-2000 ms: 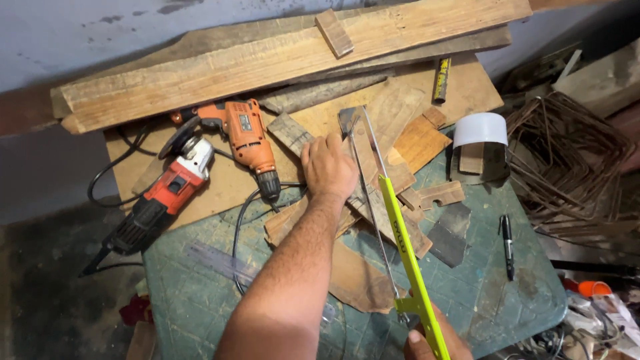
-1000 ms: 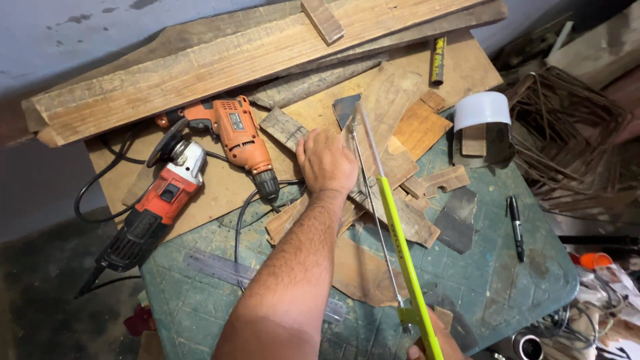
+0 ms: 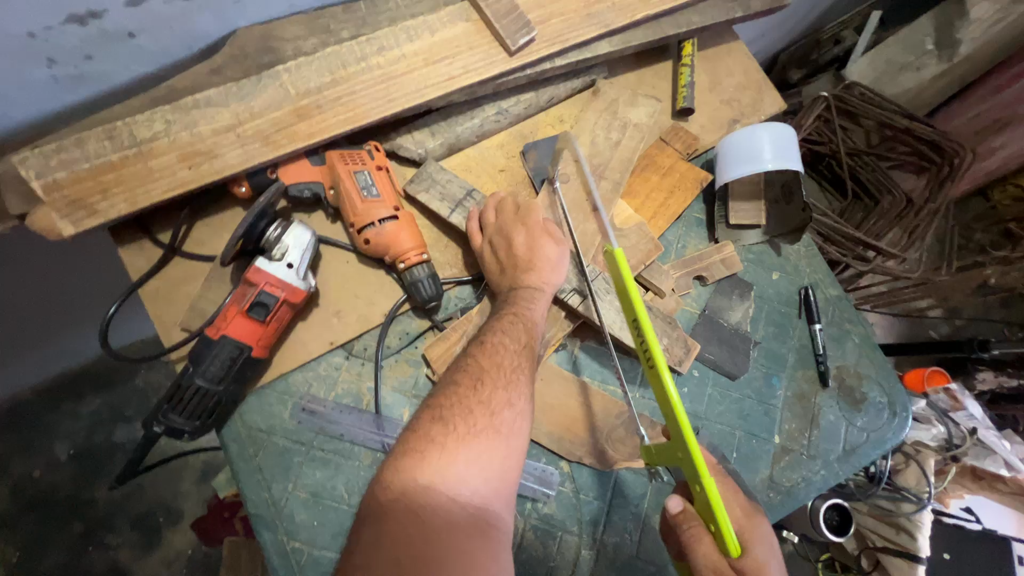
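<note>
My left hand (image 3: 518, 244) grips a narrow weathered wood strip (image 3: 444, 192) from above, pressing it over other wood pieces on the green table (image 3: 320, 512). My right hand (image 3: 720, 520), at the lower edge, is closed around the handle of a hacksaw with a yellow-green frame (image 3: 652, 352). The saw's thin blade (image 3: 596, 304) crosses the strip just right of my left hand; whether its teeth touch the wood is unclear. Beneath the blade lies a thin curved wood piece (image 3: 584, 416).
An orange power drill (image 3: 372, 208) and a red angle grinder (image 3: 256, 308) with cords lie at left. Long boards (image 3: 320, 104) span the back. At right are a black marker (image 3: 814, 336), a white curved piece (image 3: 758, 152) and bent metal rods (image 3: 872, 176). A clear ruler (image 3: 344, 420) lies under my left forearm.
The hacksaw and my right hand have shifted slightly against the strip. My left hand stays on the wood.
</note>
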